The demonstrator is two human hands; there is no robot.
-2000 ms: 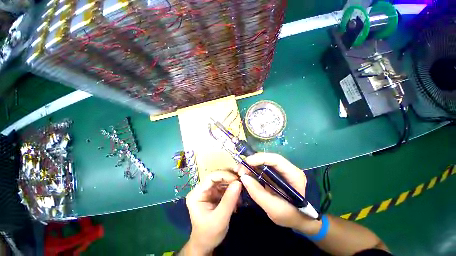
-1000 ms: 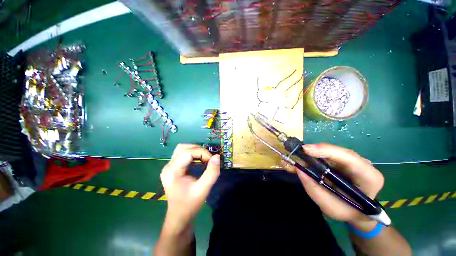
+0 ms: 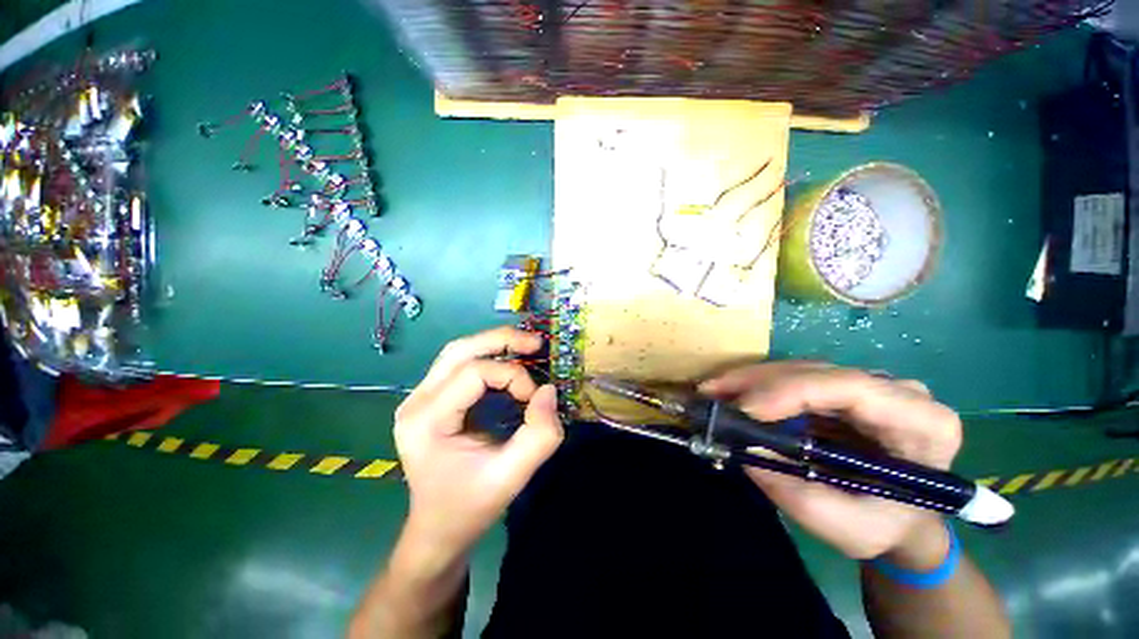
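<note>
My right hand point(image 3: 849, 437) holds the black soldering iron point(image 3: 849, 472), its white tail end to the right and its metal tip at the lower part of the green PCB panel point(image 3: 566, 337). The panel lies along the left edge of the pale work board point(image 3: 650, 337). My left hand point(image 3: 481, 418) is at the panel's lower left, thumb and index finger close together at thin leads; what lies between the fingertips is too small to tell. A silver cell with yellow tape point(image 3: 516, 285) lies just left of the panel. More cells with thin leads point(image 3: 687, 268) lie on the board.
The tip-cleaning tin point(image 3: 868, 235) stands right of the board. The large cell rack point(image 3: 749, 50) stands behind it. Wired board strips point(image 3: 337, 206) and a clear bag of cells point(image 3: 75, 225) lie at left. A black box point(image 3: 1084, 212) stands at far right.
The iron's tip has moved left and down from above the board to the panel. My left hand has stayed by the panel's lower left, its fingertips now nearer the panel. The view has shifted slightly.
</note>
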